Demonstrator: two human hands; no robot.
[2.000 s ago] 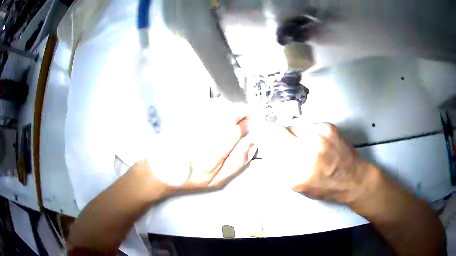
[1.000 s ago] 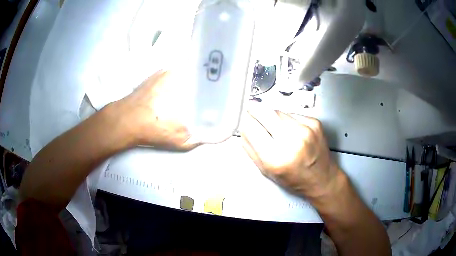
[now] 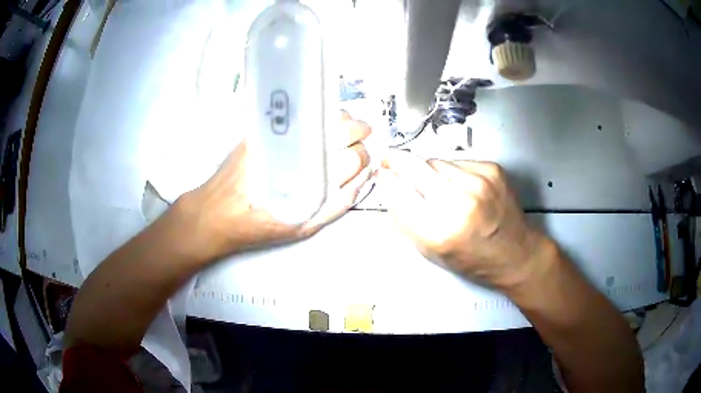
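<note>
White fabric (image 3: 115, 146) spreads over the left of the table and hangs over its front edge under my left forearm. My left hand (image 3: 346, 180) is partly behind the lamp, its curled fingers holding the fabric edge just in front of the needle area. My right hand (image 3: 453, 211) pinches at the same edge, its fingertips close to my left ones. Strong glare hides the exact grip. The presser foot area (image 3: 392, 119) is just beyond the fingertips, washed out. A dark metal attachment (image 3: 453, 107) is beyond my right hand.
The long white lamp (image 3: 284, 161) hangs over my left hand. The machine head (image 3: 432, 54) and cream knob (image 3: 513, 60) are above. Dark tools and thin blue and orange sticks (image 3: 659, 238) lie at the right edge. Yellowish stickers (image 3: 359, 317) are on the table's front edge.
Since one second ago the view has shifted, and the lamp appears further left. My left fingers now show beside the lamp, closer to my right fingertips. Both hands remain at the fabric edge.
</note>
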